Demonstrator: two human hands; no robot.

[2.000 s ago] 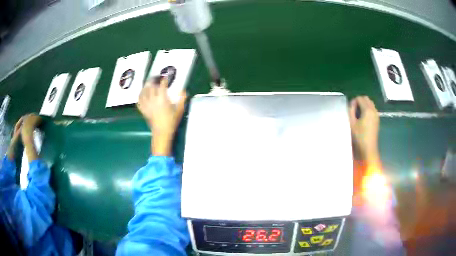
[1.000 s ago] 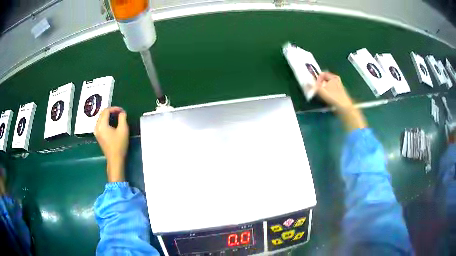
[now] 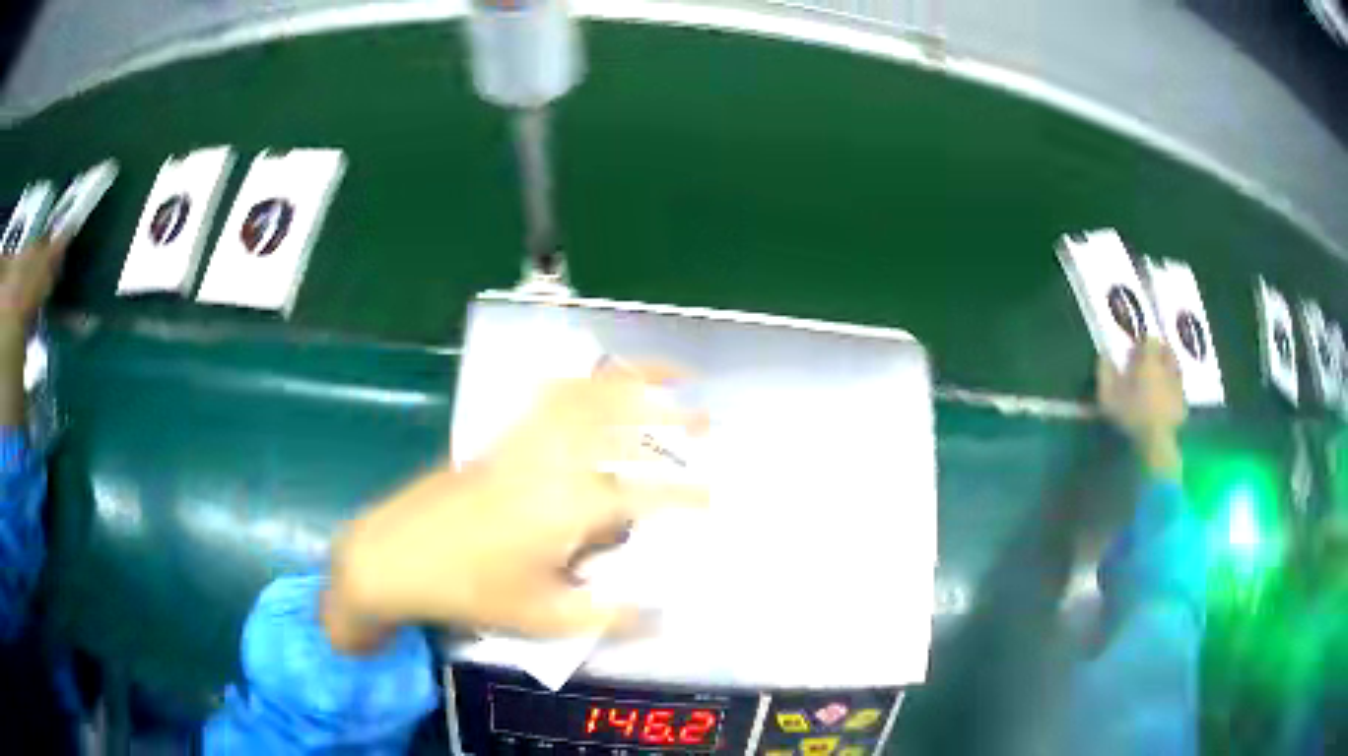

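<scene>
The bench scale's shiny pan [image 3: 828, 502] is in front of me, and its red display [image 3: 651, 722] reads 146.2. My left hand [image 3: 518, 510], bare and blurred, is over the pan with its fingers around a white watch box [image 3: 555, 660]. The hand hides most of that box; a lower corner and some small print show. My right hand [image 3: 1146, 396] is right of the scale with its fingers on the lower end of another watch box [image 3: 1106, 288], which shows a dark round watch picture and lies on the belt.
Watch boxes [image 3: 271, 229] stand in a row on the green belt [image 3: 784, 192] at left, and more [image 3: 1187, 332] are at right. The signal tower's pole [image 3: 535, 177] rises behind the scale. Another person's hand [image 3: 27, 288] is at the left edge. A green glow shows at right.
My left hand has come from beside the scale onto the pan, where a box now is. My right hand has moved right to another box. The display went from 0.0 to 146.2.
</scene>
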